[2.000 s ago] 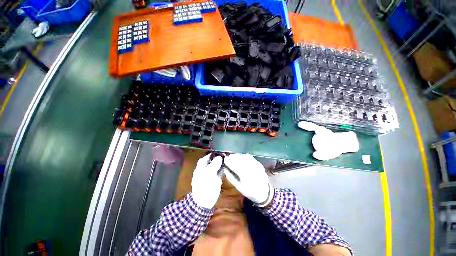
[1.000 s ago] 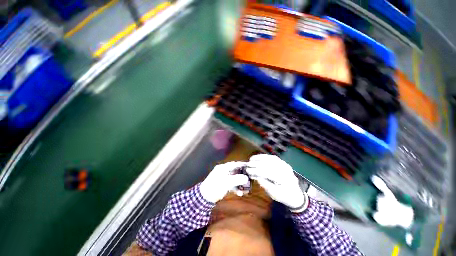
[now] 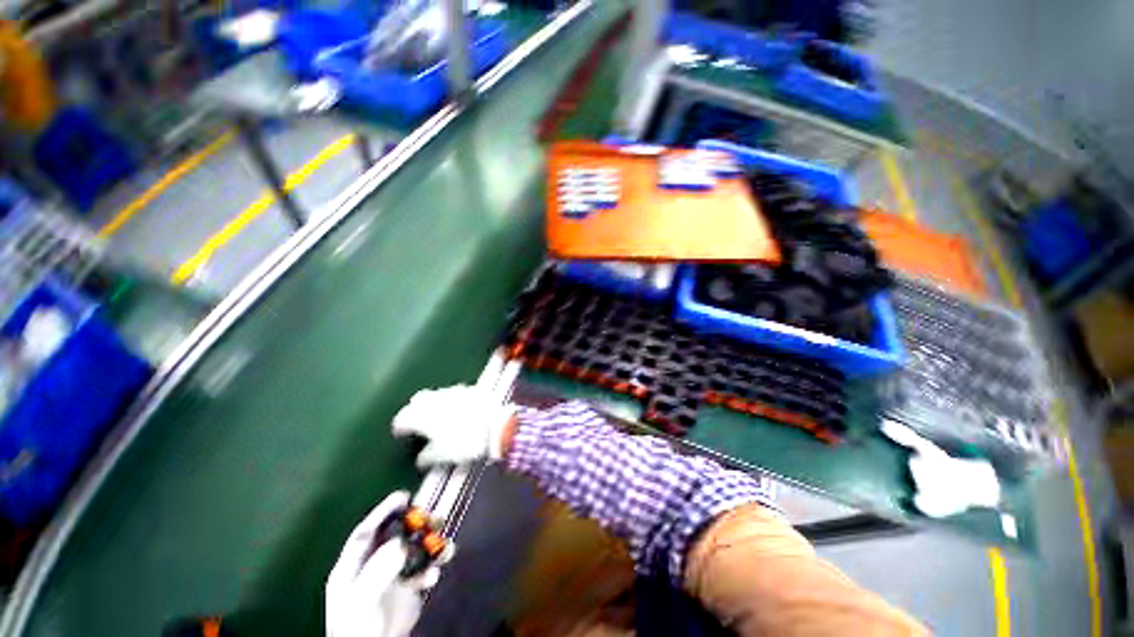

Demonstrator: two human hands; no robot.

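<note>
My left hand [image 3: 373,585], in a white glove at the lower left by the conveyor edge, holds a black-and-orange unit [image 3: 423,538] in its fingers. My right hand [image 3: 454,426], also gloved, is above and to the right of it, over the conveyor's edge. Its arm in a checked sleeve reaches across from the lower right. Its fingers point left and are blurred; I cannot tell if they hold anything. Part of another black-and-orange unit [image 3: 209,626] shows on the green conveyor [image 3: 286,411], cut off by the bottom edge.
Rows of black-and-orange units [image 3: 659,361] stand on the bench. Behind them are an orange board [image 3: 659,230] with blue-and-white parts and a blue bin [image 3: 796,351] of black parts. Clear trays [image 3: 970,361] and a spare white glove [image 3: 951,479] lie at the right.
My hands have parted and moved left from over the lap to the conveyor edge. A unit now shows in my left hand. The camera view has turned and shifted.
</note>
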